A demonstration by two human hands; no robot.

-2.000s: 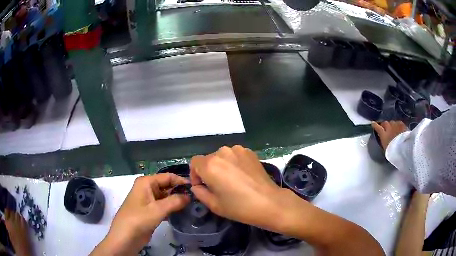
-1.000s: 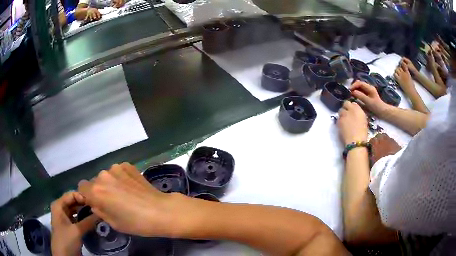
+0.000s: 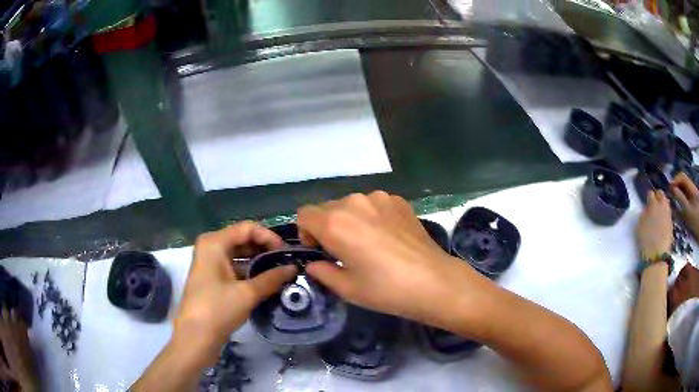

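A black plastic housing (image 3: 306, 325) is tilted towards me between my hands, its pale round centre showing. My left hand (image 3: 218, 283) grips its far left rim, thumb inside and fingers behind. My right hand (image 3: 372, 253) pinches at the same far rim, thumb inside. Any small part between the fingertips is hidden. More black housings stand close around: one with a small white mark (image 3: 486, 243) at the right, one at the left (image 3: 139, 286), and one partly under my right arm (image 3: 360, 346).
Small dark star-shaped parts (image 3: 228, 369) lie loose near my left wrist, with another pile (image 3: 58, 312) at far left. A green post (image 3: 149, 122) rises beyond the worktop. Another person's hands (image 3: 656, 222) work at the right among housings (image 3: 605, 197). A person's hand (image 3: 14, 344) shows at far left.
The view swung right and came back. The housing at my hands is more tilted towards me than two seconds ago. The neighbour's hand has left the belt edge, and a housing stands there.
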